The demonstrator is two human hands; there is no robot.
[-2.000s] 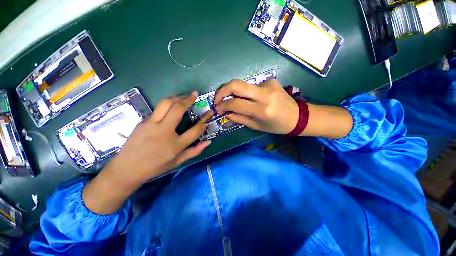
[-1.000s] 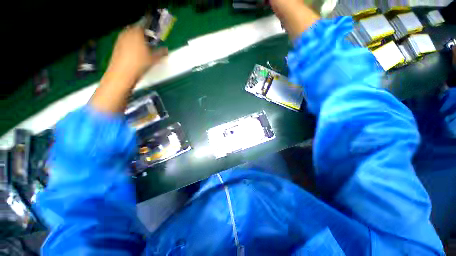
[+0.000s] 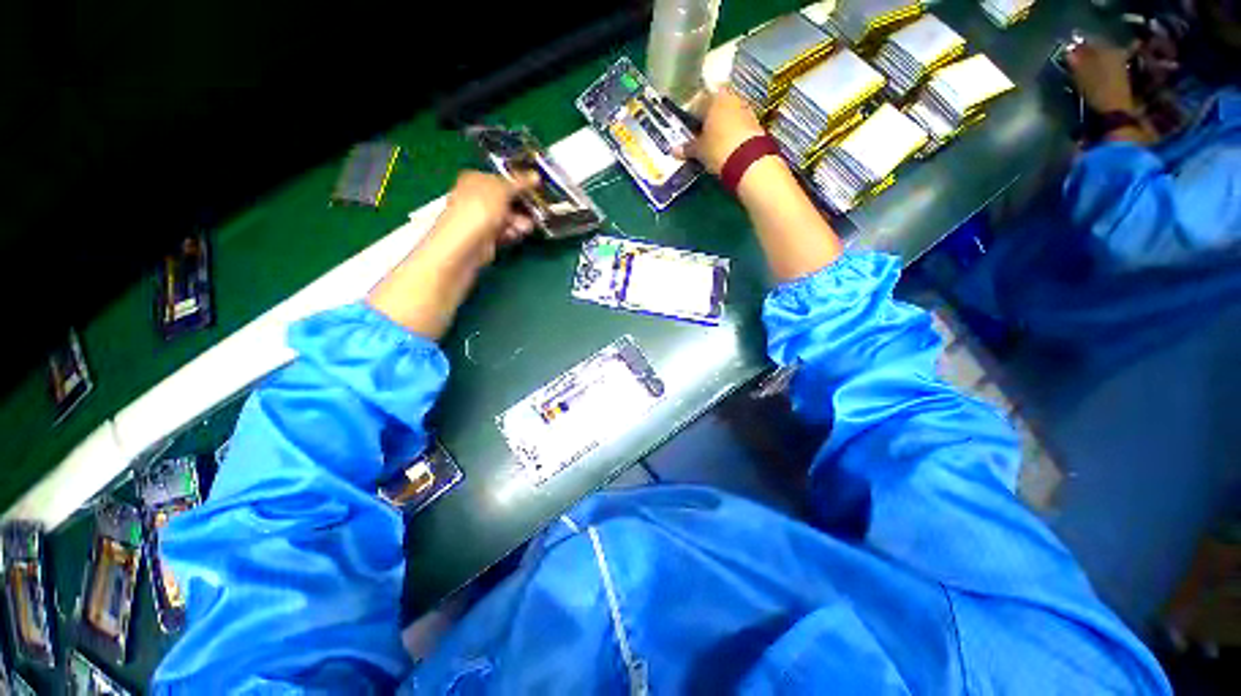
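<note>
My left hand (image 3: pixel 493 211) grips an open phone unit (image 3: pixel 551 195), tilted over the white conveyor edge. My right hand (image 3: pixel 724 129) has its fingers on the lower right side of another open phone unit (image 3: pixel 642 136), which has a green board at its upper end. An open phone unit with a pale interior (image 3: pixel 651 279) lies on the green mat below them. A second bright open unit (image 3: pixel 583 408) lies nearer my body. My fingertips are partly hidden by the phones.
Battery stacks (image 3: pixel 830 102) stand right of my right hand. A clear cylindrical thing (image 3: pixel 681 48) is behind it. The conveyor (image 3: pixel 293 218) carries a battery (image 3: pixel 365 174) and phone units (image 3: pixel 184 286). More units (image 3: pixel 112 578) lie lower left. Another person's hand (image 3: pixel 1100 75) is upper right.
Both hands have moved from the unit on the mat to the back of the bench. My right hand is now on a phone unit near the batteries. The view has shifted right.
</note>
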